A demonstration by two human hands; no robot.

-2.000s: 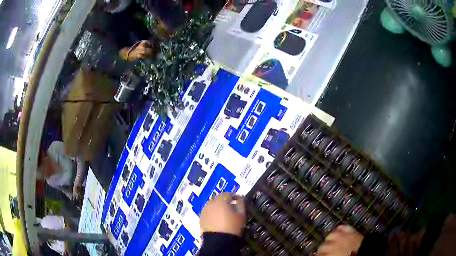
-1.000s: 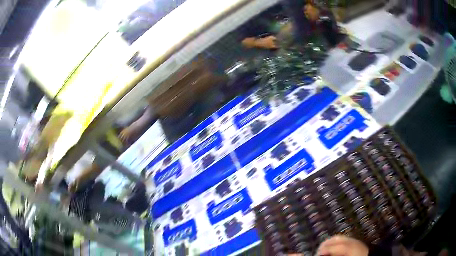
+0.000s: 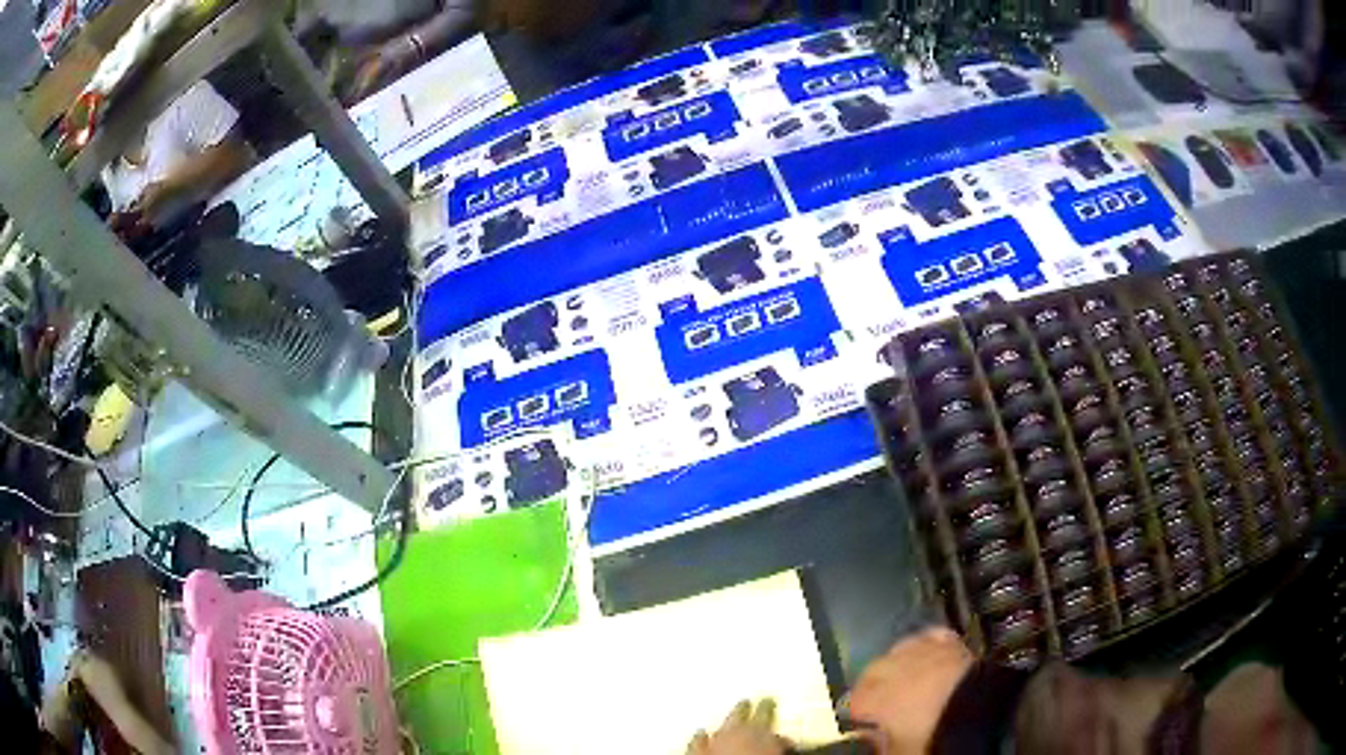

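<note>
A pale yellow sheet (image 3: 664,664) lies near the front edge of the picture, with dark material showing along its right side. My left hand (image 3: 741,732) rests its fingers on the sheet's lower part; the rest of the hand is cut off by the bottom edge. My right hand (image 3: 908,687) is at the sheet's lower right corner, fingers bent; whether they pinch the sheet is unclear. A divided brown-black tray (image 3: 1115,443) with many rows of round dark parts lies to the right, beyond my right forearm.
Blue-and-white printed sheets (image 3: 716,199) cover the bench behind. A green sheet (image 3: 480,590) and a pink fan (image 3: 295,679) are at left. A pale metal post (image 3: 192,339) crosses the left side. Tangled dark parts (image 3: 967,33) lie at the far side. A person (image 3: 174,148) sits at far left.
The view has swung left, bringing the green sheet, pink fan and yellow sheet into view. My hands are now at the yellow sheet; my right hand was at the tray's near edge before.
</note>
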